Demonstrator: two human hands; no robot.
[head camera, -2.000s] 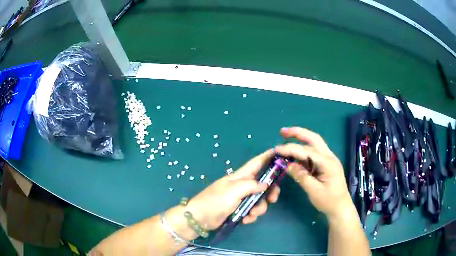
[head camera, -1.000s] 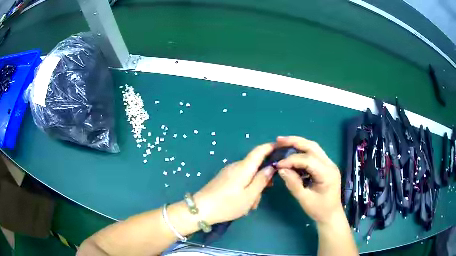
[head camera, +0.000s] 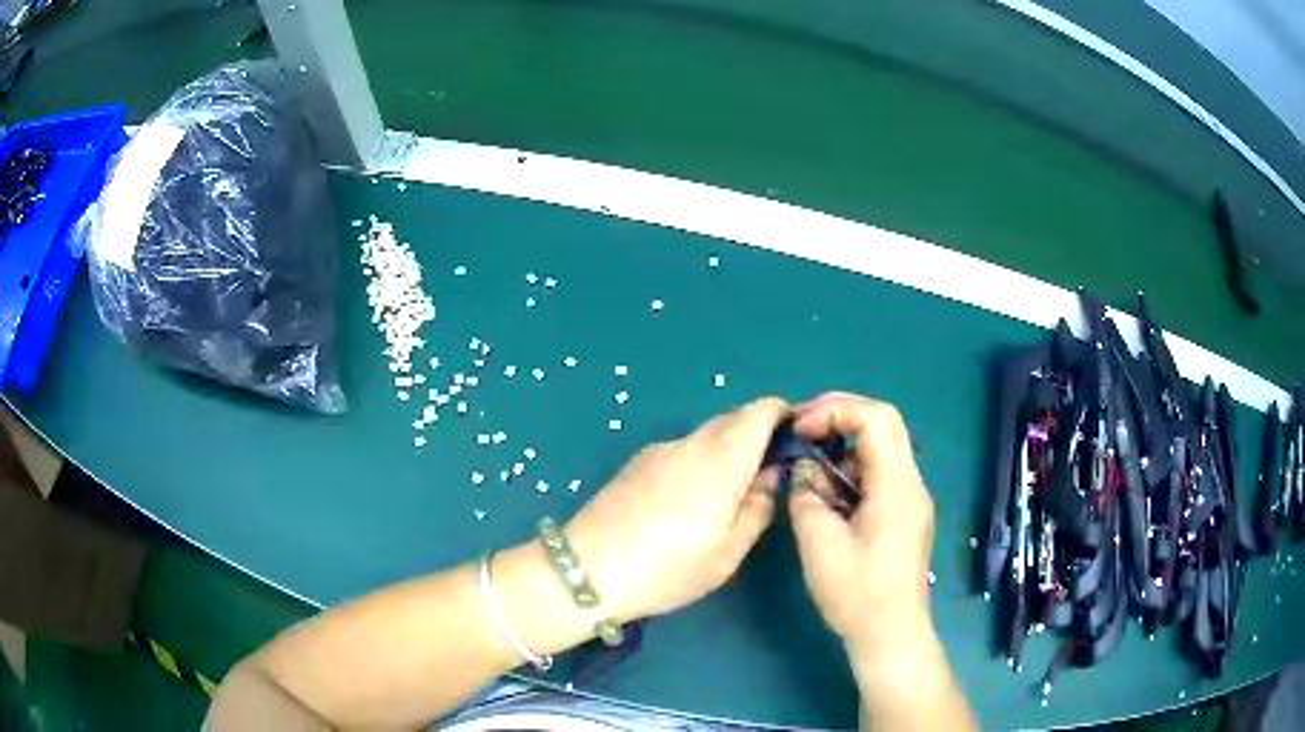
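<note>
A black device half-assembly (head camera: 796, 449) is held at the middle front, mostly hidden by the hands. My left hand (head camera: 694, 508) is closed around its body, and its dark tail end shows below the wrist. My right hand (head camera: 866, 522) pinches at the head end with thumb and fingers. A thin dark tool-like piece shows between the right fingers; I cannot tell exactly what it is. The open side with its wires does not show clearly. Small white pads (head camera: 397, 303) lie heaped on the bench to the left, and more lie scattered nearer the hands.
A pile of device assemblies (head camera: 1102, 501) lies at right. A clear plastic bag of black parts (head camera: 215, 243) and a blue bin (head camera: 57, 236) stand at left. A white rail (head camera: 744, 226) and grey post (head camera: 326, 86) border the green belt, where one black piece (head camera: 1234, 255) lies.
The device's silver, wired open side has turned out of view. My left hand now covers most of its body. The black piece on the belt has shifted slightly left.
</note>
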